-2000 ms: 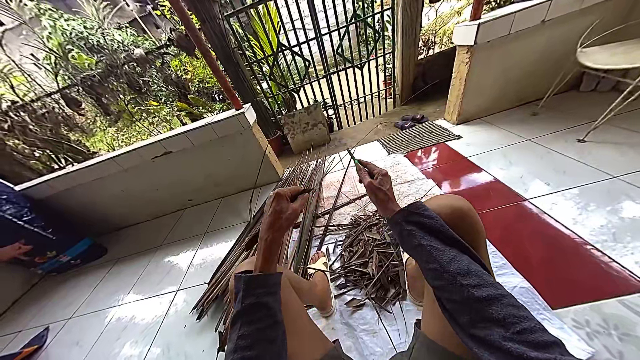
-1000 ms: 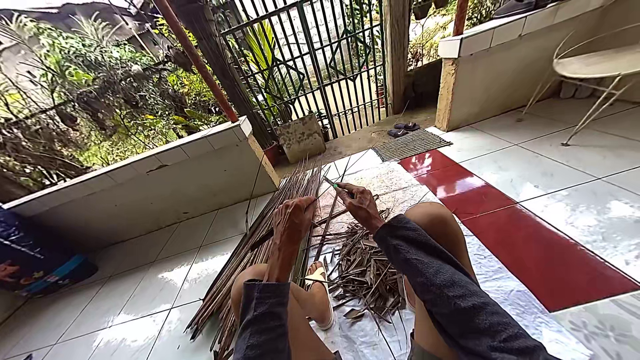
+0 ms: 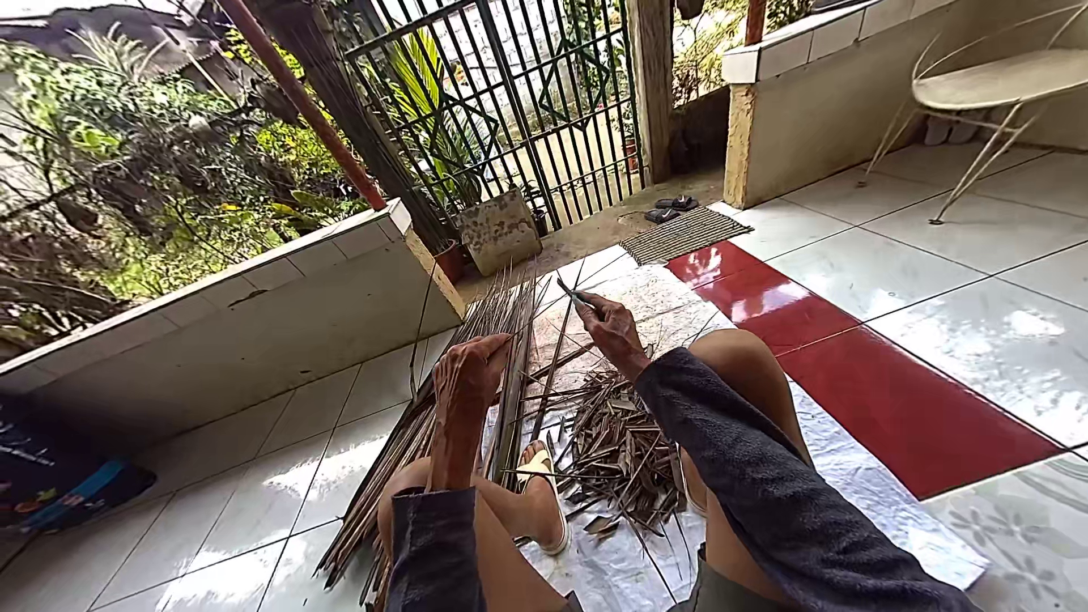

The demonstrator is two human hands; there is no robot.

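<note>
My left hand (image 3: pixel 470 374) is closed on a thin dried leaf strip or rib, above a long bundle of dried palm fronds (image 3: pixel 387 501) lying at my left leg. Up and to the right, my right hand (image 3: pixel 610 330) grips a small knife (image 3: pixel 571 294), its blade pointing up and left. A gap separates the two hands. Between my feet, on a white sheet (image 3: pixel 858 476), is a heap of brown leaf scraps (image 3: pixel 625 450). A few long thin ribs cross the sheet beside it.
A low wall (image 3: pixel 255 314) runs along the left, with a dark bag (image 3: pixel 64 476) against it. Ahead are a metal gate (image 3: pixel 518 110), a concrete block (image 3: pixel 499 231), a striped mat (image 3: pixel 687 235) and dark slippers (image 3: pixel 671 209). A wire-legged chair (image 3: pixel 1003 81) stands at the right.
My hands were close together one second ago and are now apart, the right one with the knife further right. The left hand stays closed above the bundle.
</note>
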